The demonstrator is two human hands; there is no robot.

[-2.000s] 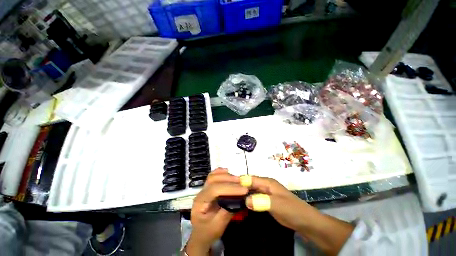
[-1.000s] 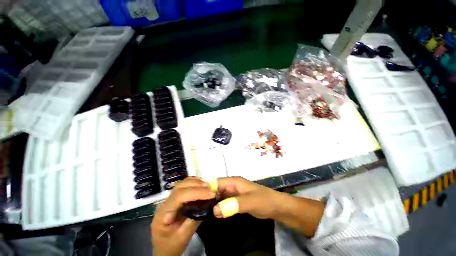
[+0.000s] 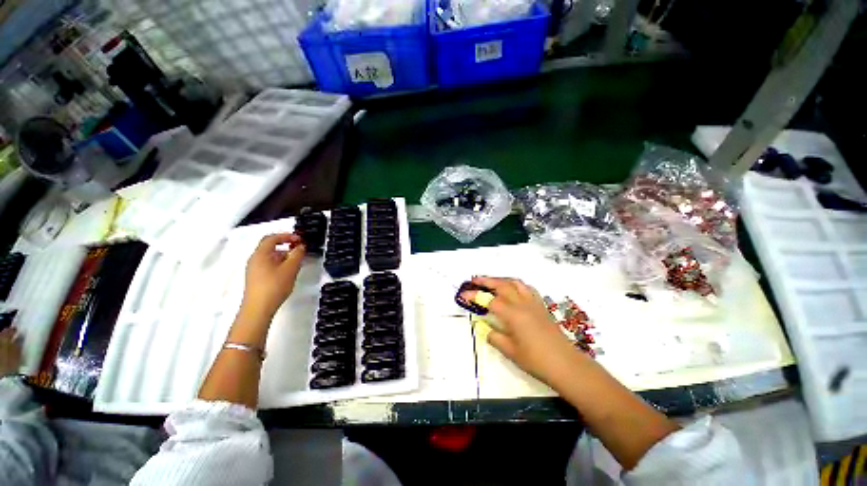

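Note:
My left hand [image 3: 275, 272] is at the blister tray [image 3: 181, 327], its fingertips at the near end of the short upper-left row of black housings [image 3: 311, 228]. Whether it grips one is hidden by the fingers. My right hand [image 3: 513, 318], with pale yellow finger cots, has its fingers on a single black housing [image 3: 466, 296] on the white work sheet [image 3: 447, 346]. The pile of small copper-coloured parts [image 3: 573, 323] lies just right of that hand, partly covered by it.
Behind the sheet lie a bag of small black parts [image 3: 468, 201], a bag of silver-grey parts [image 3: 568, 211] and a bag of copper-coloured parts [image 3: 677, 214]. A second tray [image 3: 818, 285] is at right, spare trays [image 3: 238, 157] upper left, blue bins [image 3: 369, 59] at back. A neighbour's hand [image 3: 9, 351] shows far left.
My hands were together at the near edge around a black housing. They have parted: the left moved to the tray's row, the right forward to the housing on the sheet. The view has shifted.

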